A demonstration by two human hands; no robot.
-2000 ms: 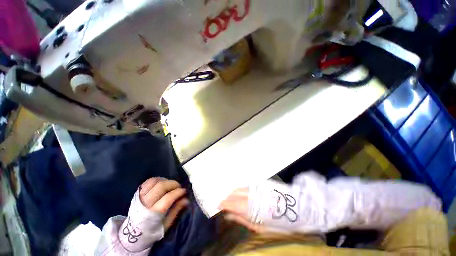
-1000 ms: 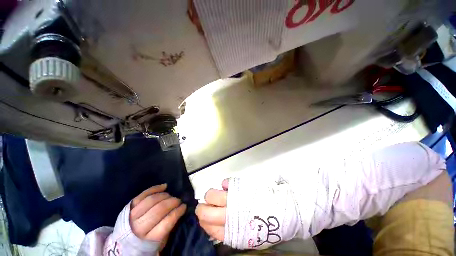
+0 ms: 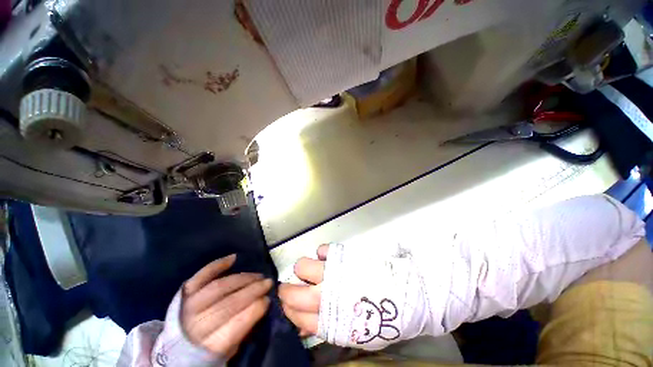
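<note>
A dark navy garment [image 3: 154, 251] lies under the machine head, with its right edge running toward the needle area. My left hand [image 3: 225, 304] lies on the cloth with its fingers together, near that edge. My right hand [image 3: 302, 290] is at the edge from the other side, with its fingers curled and the fingertips at the cloth. Its thumb side is partly hidden by the sleeve cover. The off-white sewing machine head [image 3: 193, 43] is above, with a ribbed white dial [image 3: 51, 113] at left.
Scissors [image 3: 526, 132] lie on the machine bed [image 3: 401, 172] at right. A ribbed white band [image 3: 315, 50] hangs over the machine arm. A yellowish roll [image 3: 387, 89] stands behind the bed. A white strip [image 3: 59, 247] lies on the cloth at left.
From two seconds ago, the view has moved closer and both hands have come together at the cloth edge. Over the last second, the hands have shifted only slightly.
</note>
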